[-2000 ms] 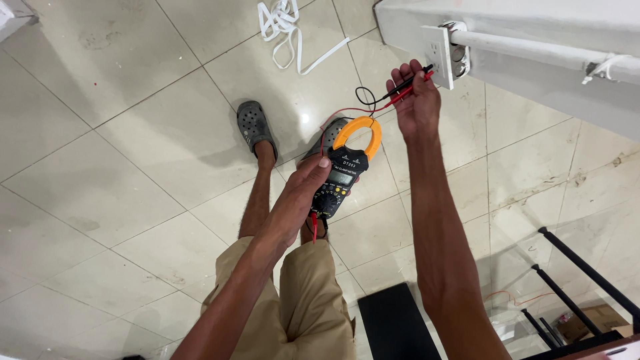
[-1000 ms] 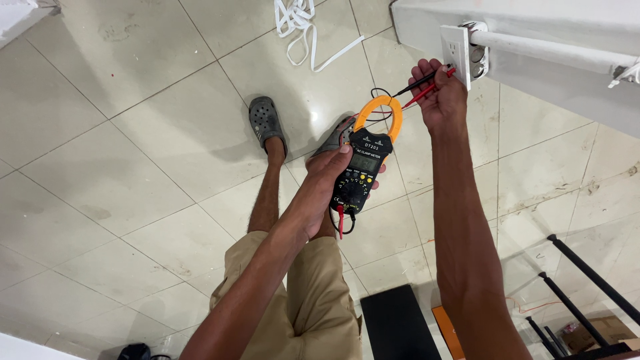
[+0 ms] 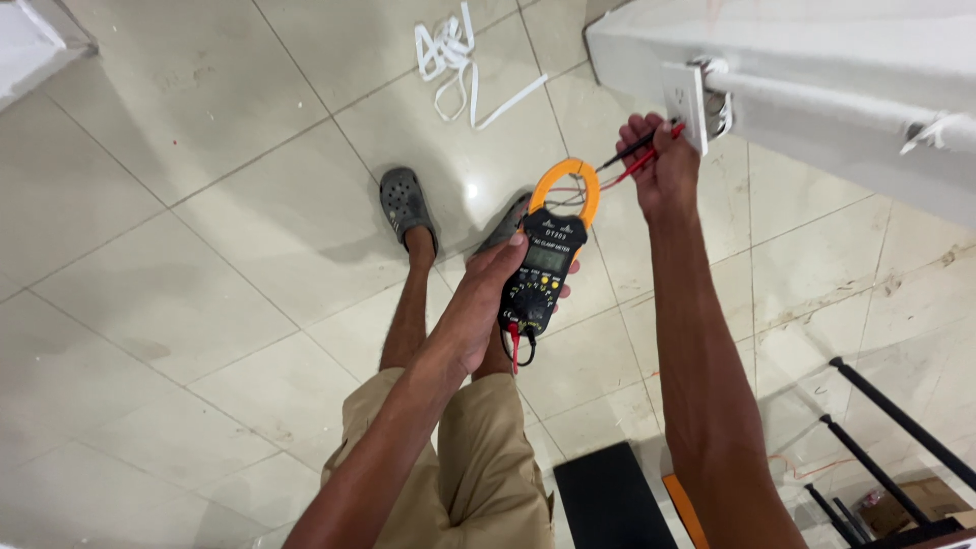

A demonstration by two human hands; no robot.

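Observation:
My left hand [image 3: 496,293] is wrapped round the black body of a digital clamp meter [image 3: 543,263], its orange jaw closed and pointing away from me. Red and black leads are plugged into the meter's lower end. Between the fingers of my right hand [image 3: 662,156] are the red test probe [image 3: 646,158] and the black test probe [image 3: 625,151]. Their tips are at the face of a white outlet plate [image 3: 686,107]; whether they sit inside the slots cannot be told. Behind the plate, a wall box [image 3: 718,113] with wires is partly exposed.
A white conduit [image 3: 816,99] runs along the white wall from the box. Tangled white strip [image 3: 450,57] lies on the tiled floor. Near my legs are a black flat panel [image 3: 614,499] and an orange object [image 3: 686,511]. Black metal legs [image 3: 877,450] and a cardboard box [image 3: 911,503] stand lower right.
Both hands keep their hold on the meter and probes. The probe tips are now closer to the outlet plate's face than two seconds ago. The view has shifted slightly.

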